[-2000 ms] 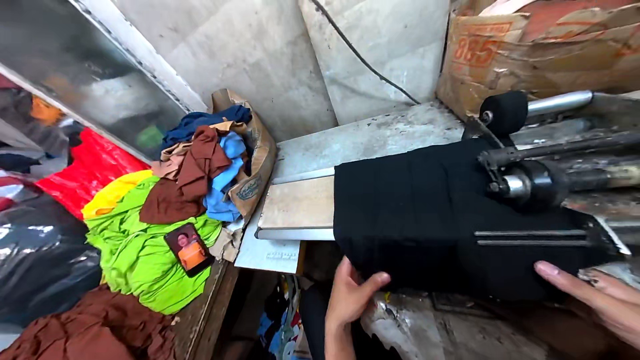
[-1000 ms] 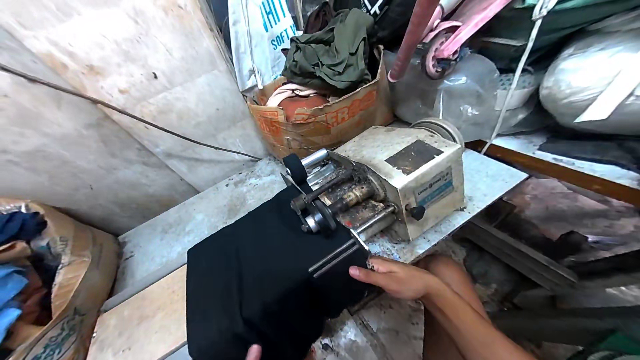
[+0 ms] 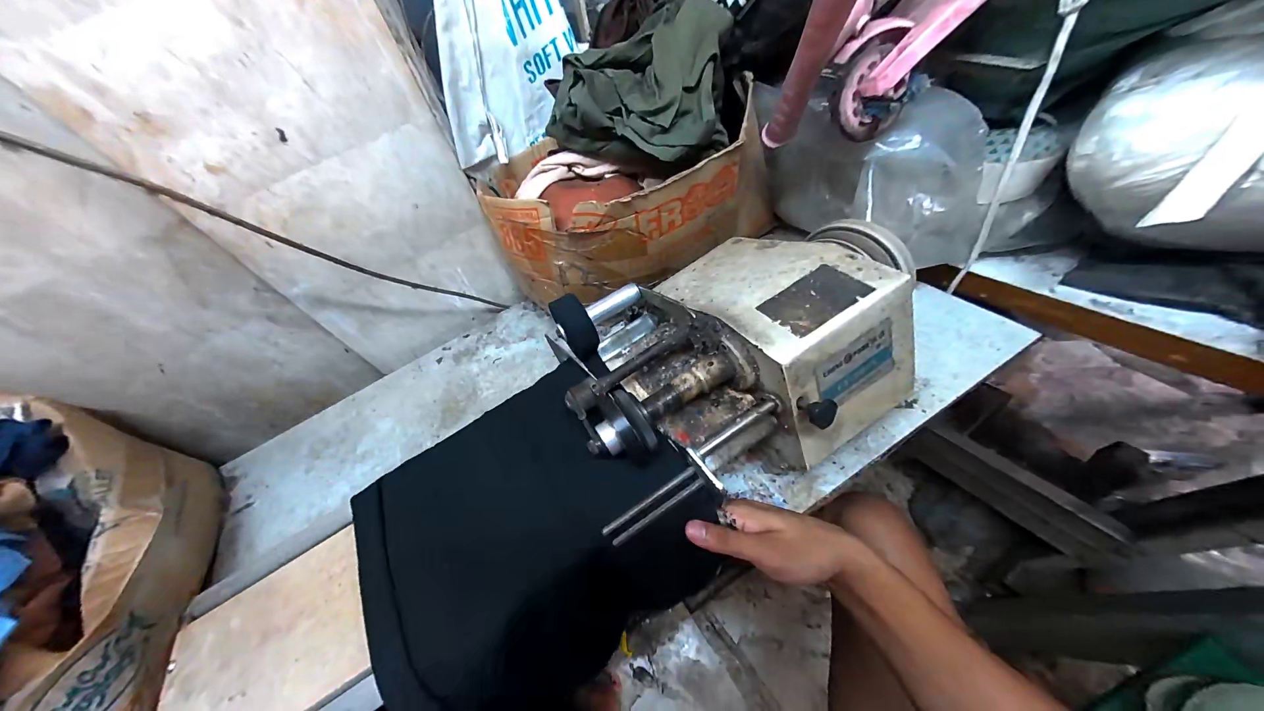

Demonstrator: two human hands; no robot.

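A wide black cloth (image 3: 494, 533) lies over the left part of the bench and runs up to the rollers of a cream-coloured metal machine (image 3: 800, 346). A narrow black strip (image 3: 577, 326) loops over a roller at the machine's far left. Two thin metal guide rods (image 3: 652, 509) lie across the cloth near its right edge. My right hand (image 3: 780, 541) pinches that edge just below the rods, thumb on top, fingers mostly hidden beneath. My left hand cannot be made out; the cloth or the bottom edge of the view may hide it.
Behind the machine stands a cardboard box (image 3: 632, 232) heaped with clothes. Another cardboard box (image 3: 163, 523) with cloth is at the left. A cable (image 3: 257, 232) crosses the wall panel. A pink scooter (image 3: 869, 89) and plastic-wrapped bundles (image 3: 1175, 168) are at the back right.
The view has swung right since the oldest frame, away from the pile of coloured cloth. My left hand, on the cloth's near edge two seconds ago, is out of sight. My right hand stays by the rods.
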